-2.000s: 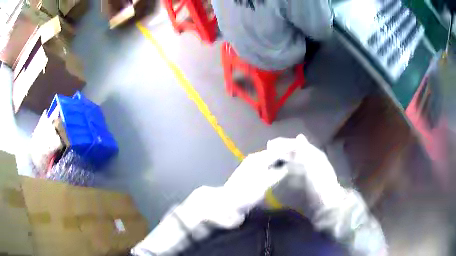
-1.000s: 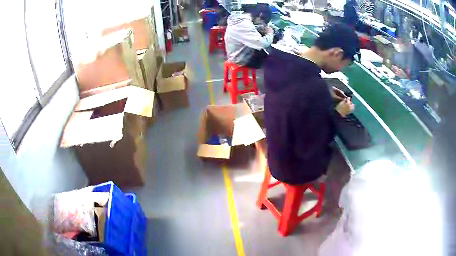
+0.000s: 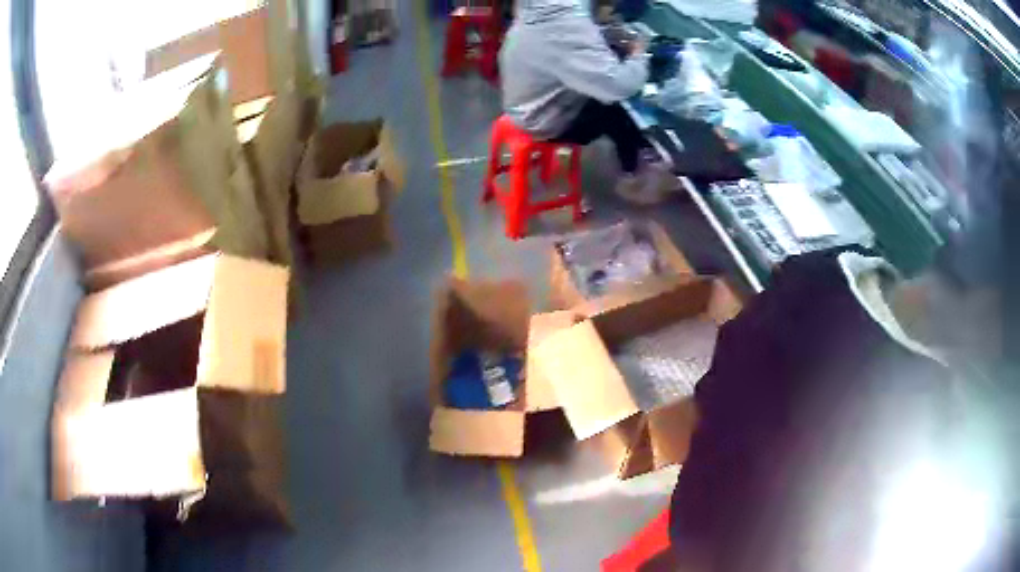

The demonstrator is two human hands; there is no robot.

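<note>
Neither of my hands shows clearly. A blurred white glow fills the lower right corner, and I cannot tell whether it is glare or part of a glove. Nearest in front of me is a person in a dark top (image 3: 772,413), cut off by the frame edge. Left of this person stands an open carton (image 3: 587,380) with clear wrapping inside. Beside it is another open carton (image 3: 478,434) holding something blue and a small white item. A third carton (image 3: 565,288) behind holds clear plastic.
A large open carton (image 3: 241,324) stands at left, with a smaller one (image 3: 341,201) behind. A yellow line (image 3: 450,212) runs along the floor. A person in grey (image 3: 559,67) sits on a red stool (image 3: 520,184) at the green bench (image 3: 895,223), which holds trays and plastic bags.
The view has swung up from my white-sleeved arms to the aisle, and now sits closer to the cartons. The blue crate has left the view. The dark-clothed person now appears lower right.
</note>
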